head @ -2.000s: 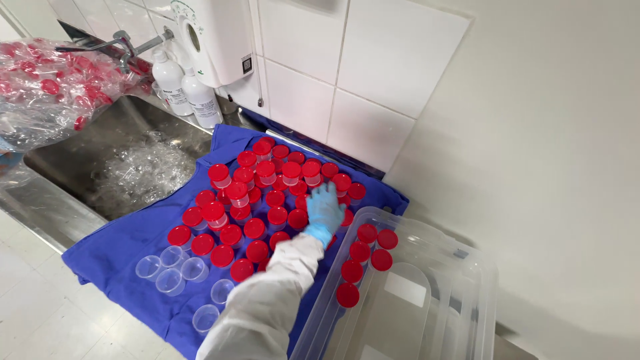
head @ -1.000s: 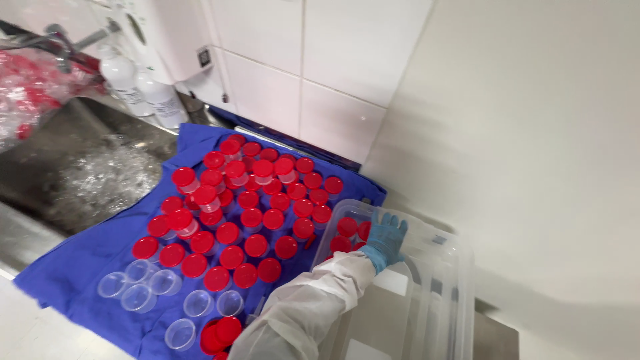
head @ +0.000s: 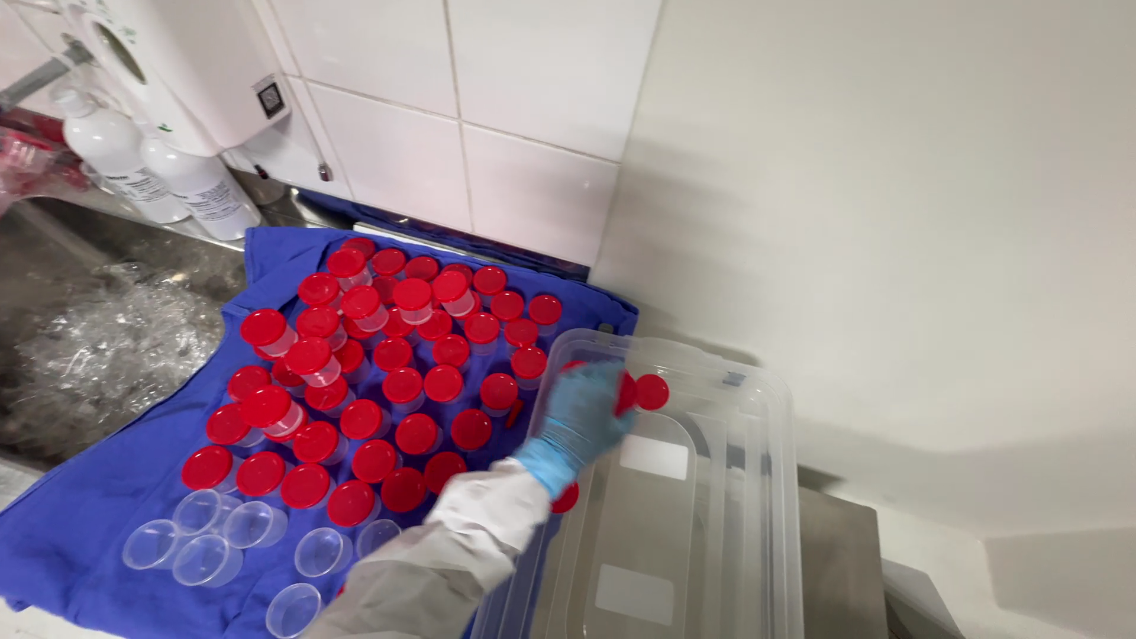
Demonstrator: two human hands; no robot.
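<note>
My right hand [head: 584, 413], in a light blue glove, reaches over the left side of a clear plastic box [head: 781, 497]. Its fingers are blurred and curled beside a red-lidded cup [head: 626, 395]; whether they grip it cannot be seen. Another red lid [head: 652, 391] shows just to the right inside the box, and one more [head: 565, 497] lies below the wrist. Many clear cups with red screw lids [head: 404, 386] stand on a blue cloth [head: 98, 497] left of the hand, a few of them on top of others. Several lidless clear cups [head: 201, 560] sit near the cloth's front. My left hand is out of view.
A steel sink [head: 35, 373] holding crumpled clear plastic [head: 115, 337] is at the left. Behind it are two white bottles [head: 209, 195] bearing writing, and a wall dispenser [head: 177, 71]. White tiles [head: 541, 195] and a plain wall [head: 870, 222] bound the back and right.
My right hand has moved from the red-lidded cups on the cloth to the box. One second ago its fingers were spread over the box; now they are curled. The view has shifted.
</note>
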